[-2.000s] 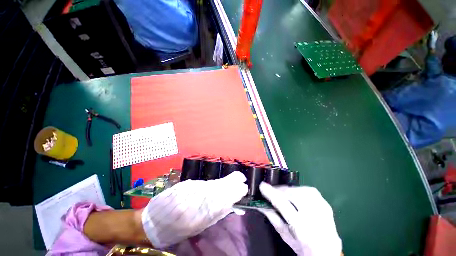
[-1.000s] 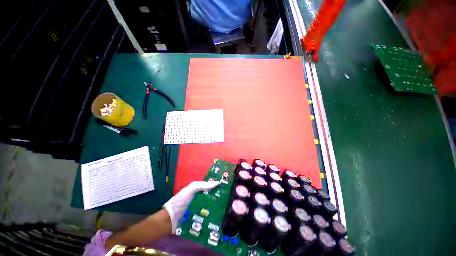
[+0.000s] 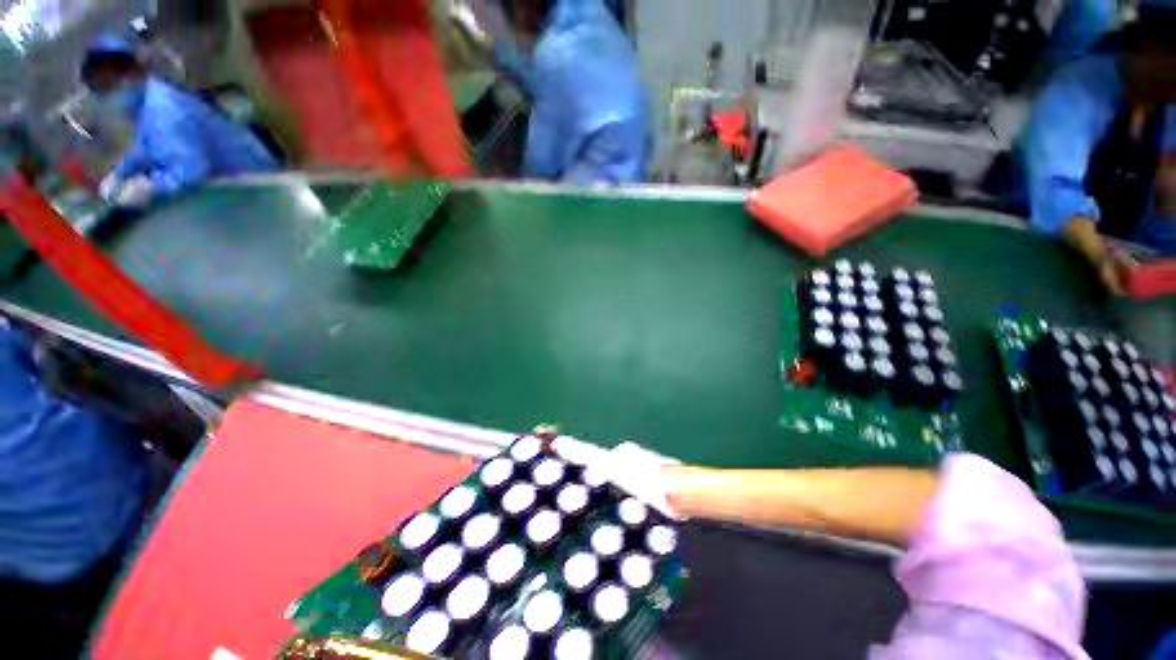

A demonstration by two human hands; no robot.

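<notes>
A green circuit board [image 3: 338, 596] with rows of black capacitors [image 3: 480, 531] with pale round tops is low in the middle, in front of me, cut off by the bottom edge. My right hand [image 3: 635, 475], in a white glove, is closed on the far edge of the board; its fingers are blurred and partly hidden. The bare forearm and pink sleeve reach in from the right. My left hand is not in view. The board overlaps the red mat [image 3: 277, 516].
A green conveyor [image 3: 580, 322] runs across. On it are a flat green board [image 3: 387, 226], two capacitor boards [image 3: 877, 335] [image 3: 1109, 413] and a red pad [image 3: 832, 200]. A red strip [image 3: 123, 290] hangs at left. People in blue [image 3: 587, 97] are beyond the line.
The view has swung right towards the conveyor. The board now appears turned and further left. The left hand has gone out of view; the right hand now shows at the board's far edge.
</notes>
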